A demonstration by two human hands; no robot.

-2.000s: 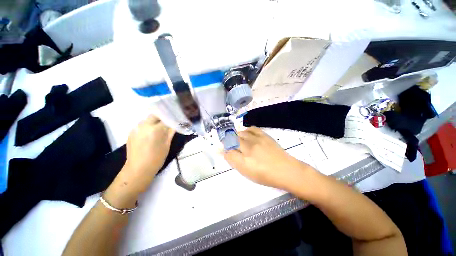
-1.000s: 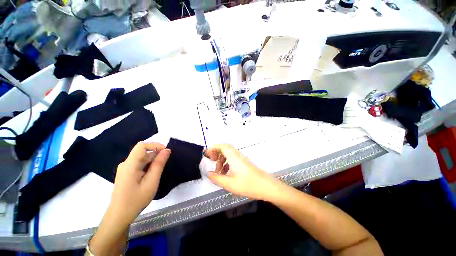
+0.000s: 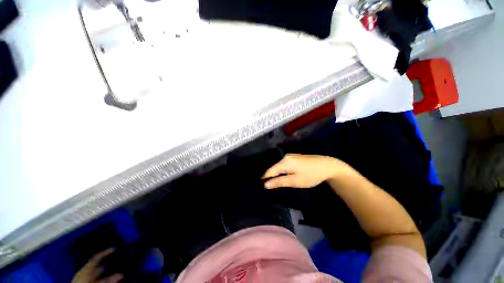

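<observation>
My right hand (image 3: 298,172) is below the table's front edge, with its fingertips at the dark cloth (image 3: 365,149) over the lap. Whether it grips the cloth cannot be told. My left hand (image 3: 99,268) is at the bottom left, cut off by the picture's edge, dim and blurred. Something black is against its fingers; a grip cannot be made out. A flat black piece (image 3: 271,14) lies right of the needle area, cut by the top edge. The presser foot (image 3: 132,25) shows at the top left above the pale needle plate (image 3: 124,61).
A grey measuring strip (image 3: 221,141) runs along the table's front edge. A striped scrap (image 3: 370,52) hangs at the right corner beside red and metal snips (image 3: 369,21). A red stool (image 3: 434,85) is beyond. Black pieces (image 3: 5,66) lie at the far left. A pink garment (image 3: 254,257) shows at the bottom.
The view has swung down and right. Both hands have left the tabletop and are now below its edge, apart. The black piece they held above the table is no longer seen between them.
</observation>
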